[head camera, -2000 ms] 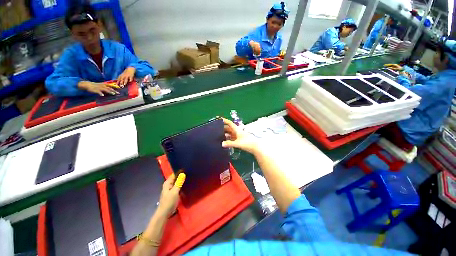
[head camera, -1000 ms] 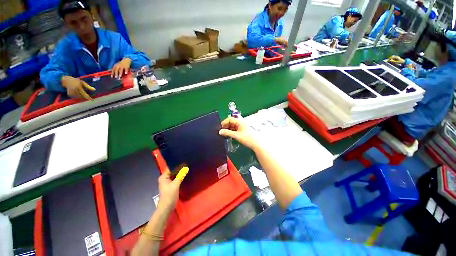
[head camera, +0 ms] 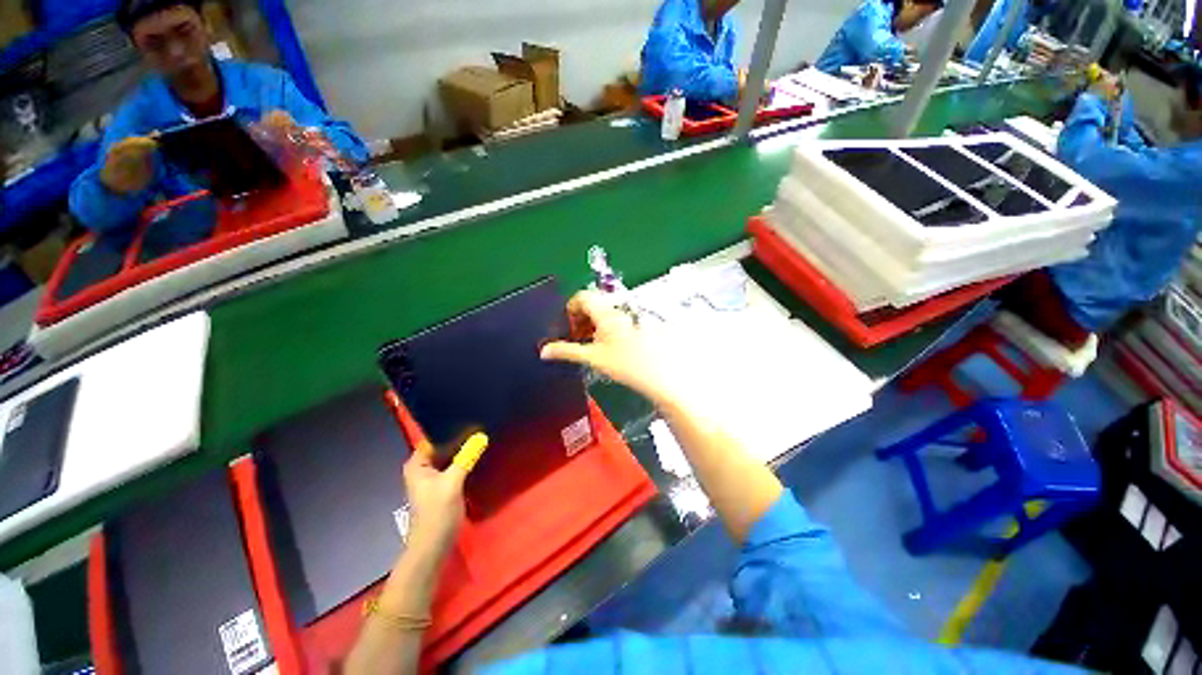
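Note:
A dark tablet (head camera: 494, 382), matt back up with a white barcode label near its lower right corner, is held tilted above the right recess of the red foam tray (head camera: 560, 521). My left hand (head camera: 438, 495), with a yellow finger cot on the thumb, grips its lower left edge. My right hand (head camera: 600, 346) is at its upper right edge, thumb over the back; its other fingertips are partly hidden. Two more tablets lie in the tray's middle recess (head camera: 330, 495) and left recess (head camera: 185, 567).
A white foam sheet (head camera: 145, 396) with a tablet lies left. A cream board (head camera: 765, 376) and stacked white trays (head camera: 949, 224) are at right. Beyond the green conveyor belt (head camera: 461, 264), workers sit. A small bottle (head camera: 604, 270) stands past the tablet. A blue stool (head camera: 1028, 448) is on the floor.
The held tablet and both hands appear slightly lower and further left as the view shifts. My right thumb has moved further over the tablet's back. The worker opposite has lifted a tablet.

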